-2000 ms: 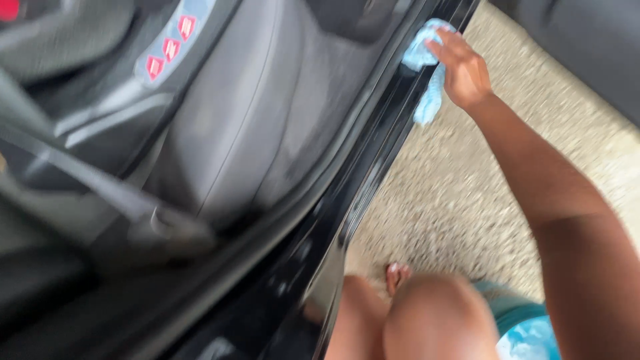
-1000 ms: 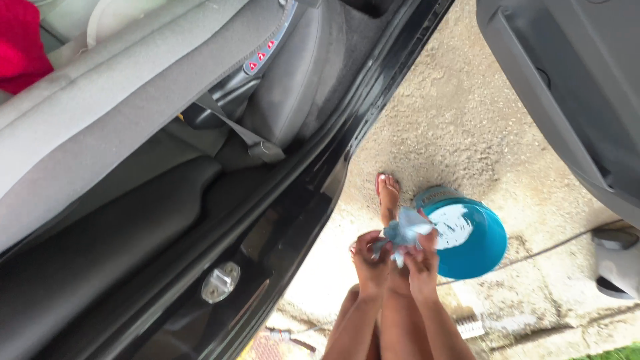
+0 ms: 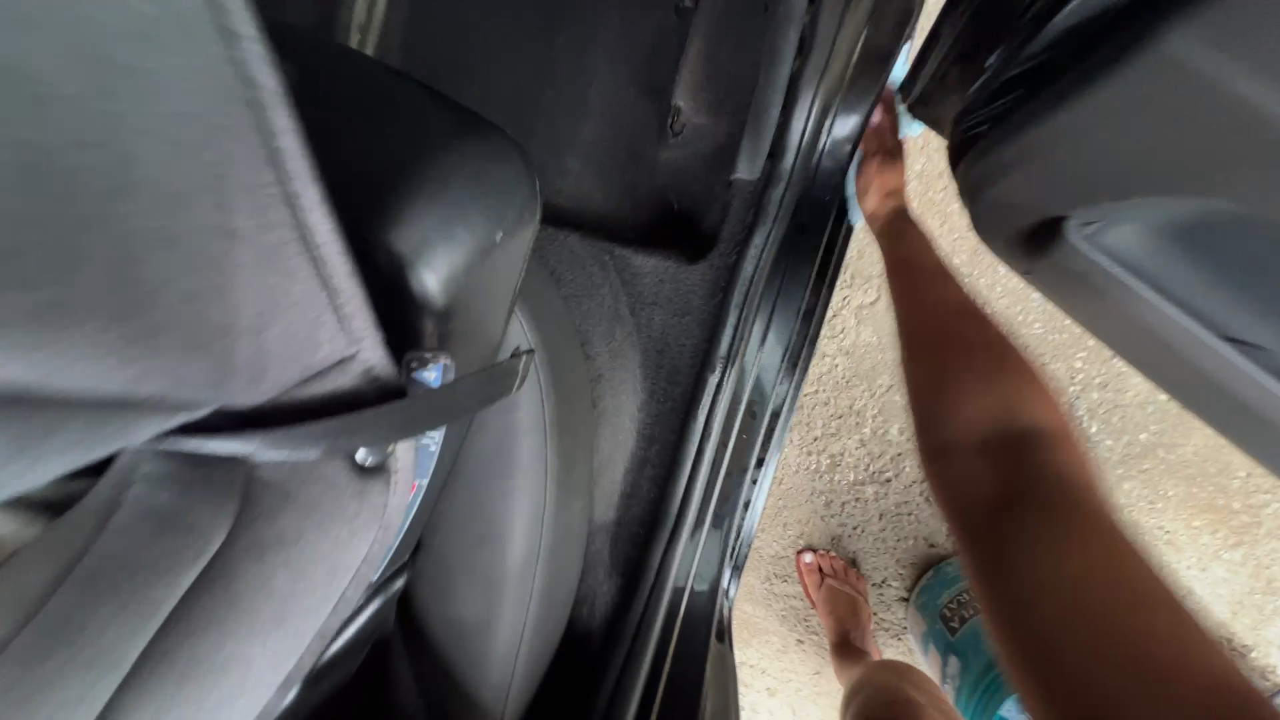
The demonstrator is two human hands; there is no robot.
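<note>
My right hand (image 3: 882, 165) reaches far forward at the upper right and presses a light-blue cloth (image 3: 855, 190) to the outer side of the car's black door sill (image 3: 765, 330), close to the hinge side of the door. Parts of the cloth stick out past my fingers and beside my wrist. My left hand is out of view. Below my forearm a teal bucket (image 3: 940, 610) stands on the ground, partly covered by the arm. Inside the car, a child seat (image 3: 250, 540) rests on the grey car seat (image 3: 490, 540).
The open car door (image 3: 1150, 200) with its dark inner panel stands at the right. A seat belt strap (image 3: 400, 415) crosses beside the car seat. Rough concrete ground (image 3: 850, 450) lies between sill and door, with my foot (image 3: 838, 595) in a flip-flop near the bucket.
One second ago both hands held the cloth together near the bucket. Now my right hand has it forward against the sill, and my left hand has left the view. The view has shifted forward.
</note>
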